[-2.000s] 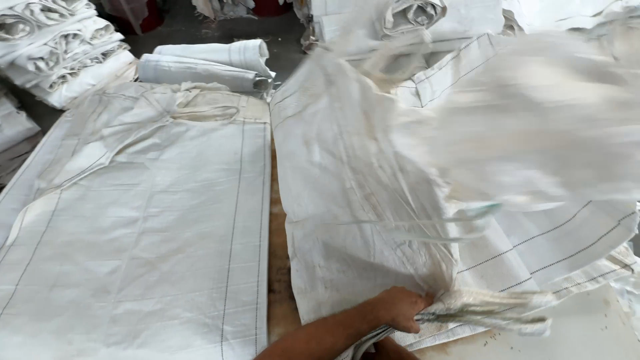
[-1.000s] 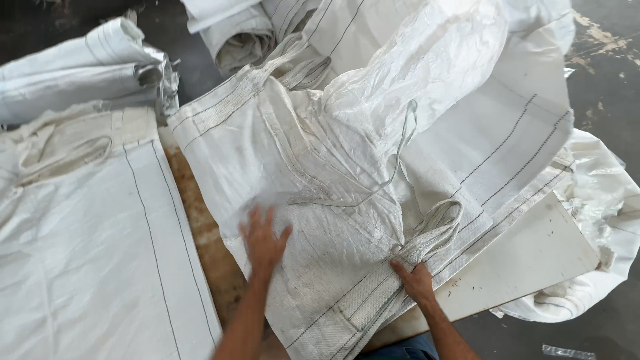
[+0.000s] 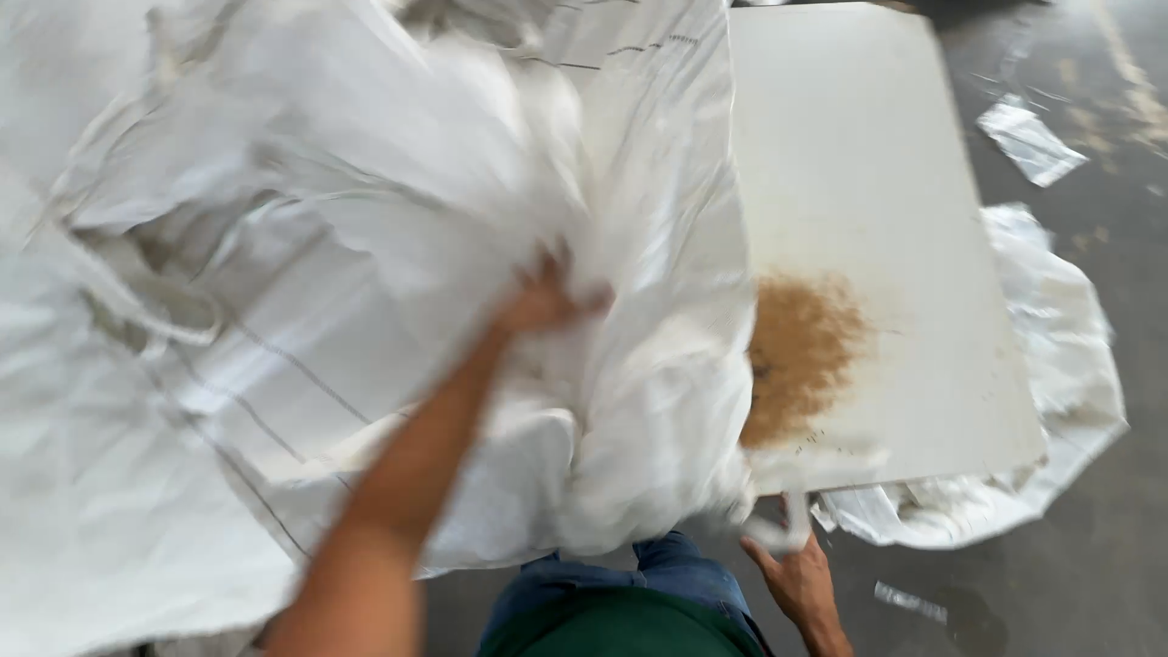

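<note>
A large white woven fabric sack (image 3: 657, 383) with dark stitched lines lies crumpled over the left part of a white tabletop (image 3: 876, 137). My left hand (image 3: 552, 297), blurred, reaches over the middle of the sack with its fingers spread and nothing held in them. At the table's near edge is my right hand (image 3: 794, 566), beside a blurred white strap (image 3: 785, 534) that hangs at the sack's corner; whether the fingers close on it does not show clearly. A fabric loop (image 3: 173, 328) lies on the sack at the left.
A brown stain marks the tabletop beside the sack. Another crumpled white sack (image 3: 1058, 383) lies on the grey floor past the table's right edge. Clear plastic scraps (image 3: 1031, 141) are on the floor too. More flat white fabric (image 3: 109, 474) spreads at the left.
The sack has been shifted and bunched, so the stained tabletop now shows. My right hand has left the bundled loops it was at one second ago. The view has swung right.
</note>
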